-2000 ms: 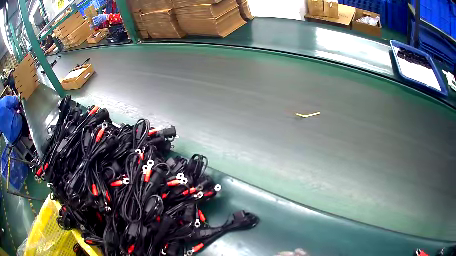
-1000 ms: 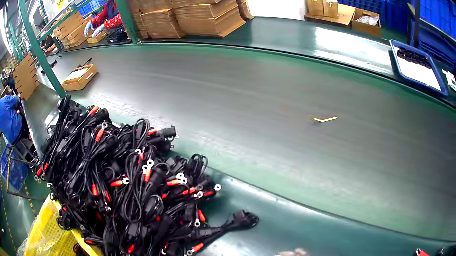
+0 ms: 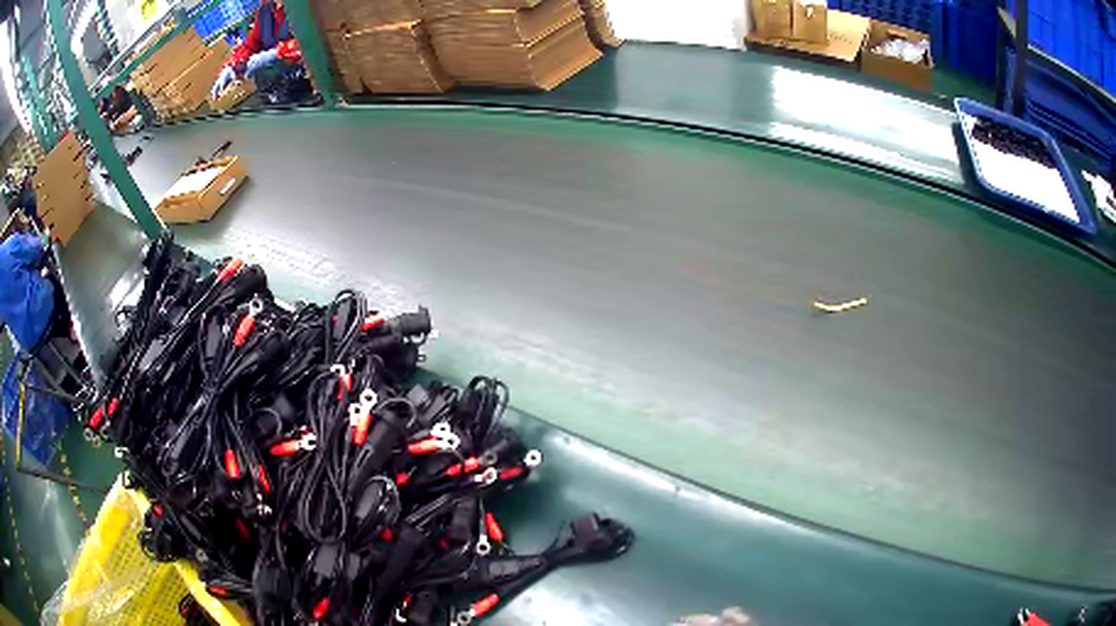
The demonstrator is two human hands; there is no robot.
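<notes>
A large heap of ring terminal leads (image 3: 306, 452), black cables with red sleeves and silver rings, lies on the green side ledge at the left. One lead end (image 3: 594, 536) sticks out to the right. A small blurred pale shape (image 3: 717, 618), cut off by the bottom edge, may be gloved fingers; I cannot tell which hand it belongs to or whether it holds anything. No other part of my hands shows. An open cardboard box (image 3: 203, 190) with a pale insert and some black cable stands on the belt at the far left.
The green belt (image 3: 587, 269) carries a thin yellowish strip (image 3: 841, 305). A yellow basket (image 3: 122, 569) is under the heap. Red and black parts (image 3: 1034, 618) show at the bottom right. Flattened cartons (image 3: 490, 43) and a blue tray (image 3: 1022, 165) are beyond. A person's gloved hands (image 3: 245, 67) show far left.
The yellowish strip has moved right along the belt, and the cardboard box has moved slightly right. The far person's hands have shifted. The heap and the pale shape look unchanged.
</notes>
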